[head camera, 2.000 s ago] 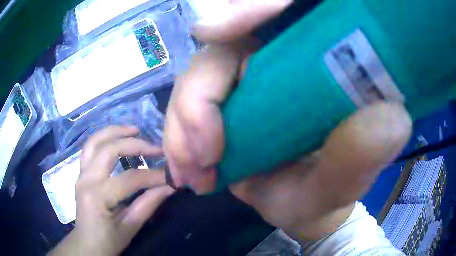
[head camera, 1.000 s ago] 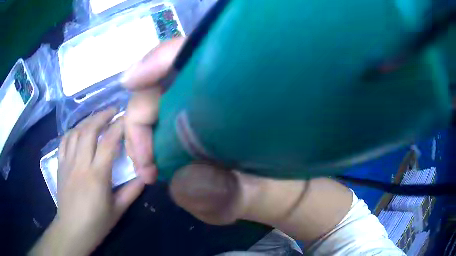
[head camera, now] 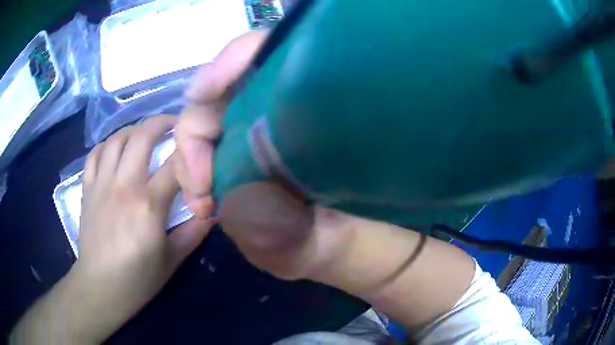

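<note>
My right hand (head camera: 263, 222) is wrapped around the thick teal-green electric screwdriver (head camera: 404, 108), which fills the upper right; its tip is hidden. My left hand (head camera: 125, 195) lies over a white power bank housing (head camera: 68, 207) at the lower left, fingers across it and holding it. The thumb meets the right fingertips at the housing's right end. Most of this housing is hidden under the hand.
Another open white housing (head camera: 168, 47) with a green circuit board (head camera: 263, 11) lies beyond, and one more (head camera: 17, 111) at the far left, both on crinkled clear film (head camera: 77, 67). Loose screws (head camera: 264, 298) dot the dark mat. A black cord (head camera: 526, 252) crosses at right above striped stacks (head camera: 539, 290).
The screwdriver has swung from a slanted side view to fill the upper right. My left hand has moved from pinching near the screwdriver's end to lying over the housing. The view has shifted.
</note>
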